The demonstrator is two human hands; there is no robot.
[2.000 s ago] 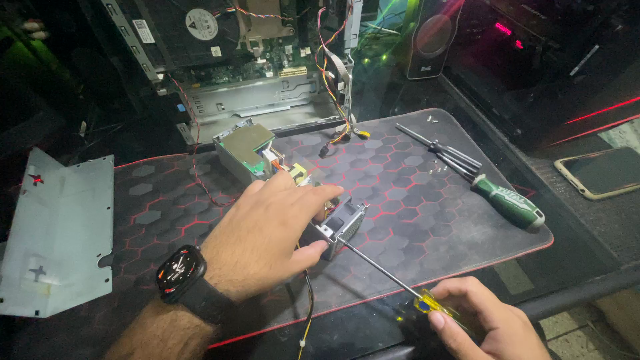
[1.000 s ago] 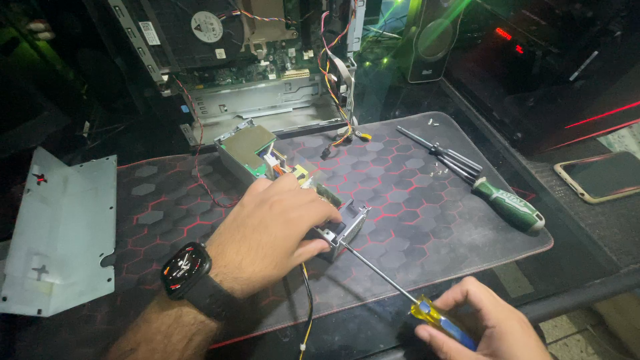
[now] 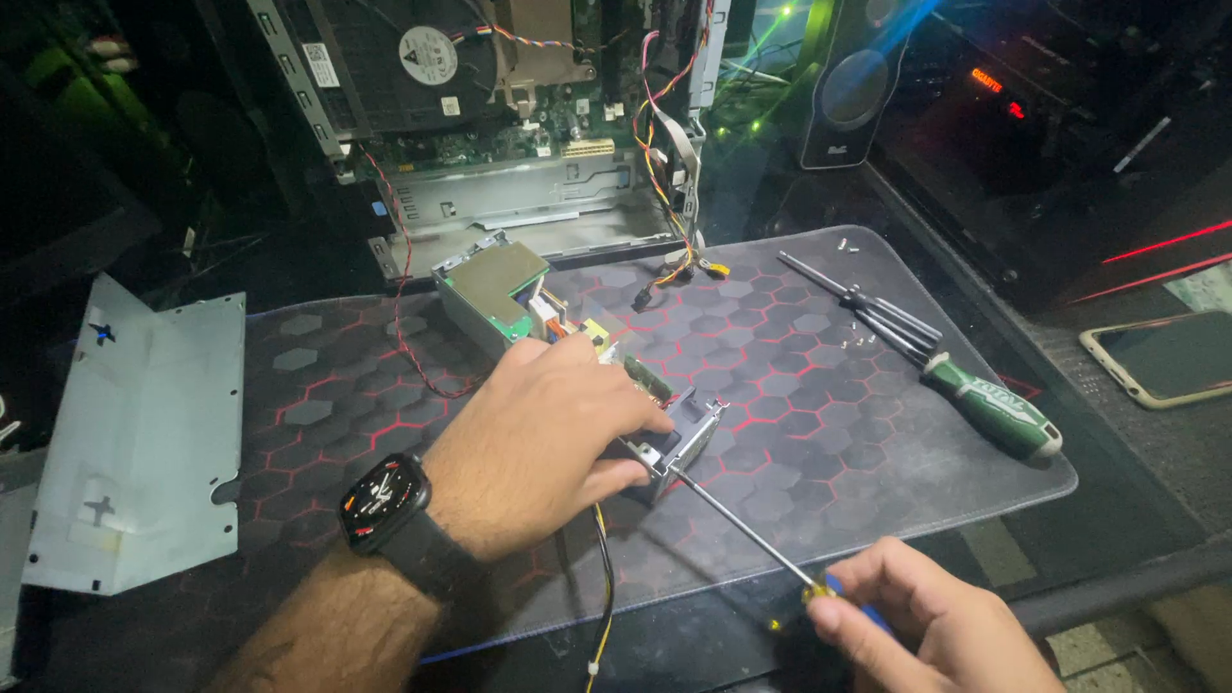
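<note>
My left hand (image 3: 558, 433), with a black smartwatch (image 3: 385, 502) on the wrist, grips an opened power supply unit (image 3: 491, 284) near its front end. Its thumb and forefinger press on the metal end with the sockets (image 3: 688, 428). Green circuit boards and small wires show beyond the fingers. My right hand (image 3: 914, 616) holds a screwdriver (image 3: 746, 529) by its yellow and blue handle. The tip meets the near corner of the unit's metal end; whether it sits in a screw cannot be told. A black and yellow cable (image 3: 604, 577) hangs from the unit toward me.
An open computer case (image 3: 558, 192) stands behind the patterned desk mat (image 3: 789, 404). A bent metal panel (image 3: 144, 433) lies at left. At right are a green-handled screwdriver (image 3: 991, 409), loose screws (image 3: 847, 246) and a phone (image 3: 1165, 356). A speaker (image 3: 852, 87) stands at the back.
The fingers of my right hand have shifted on the screwdriver's handle, while its tip stays at the unit's corner. My left hand keeps its hold on the unit.
</note>
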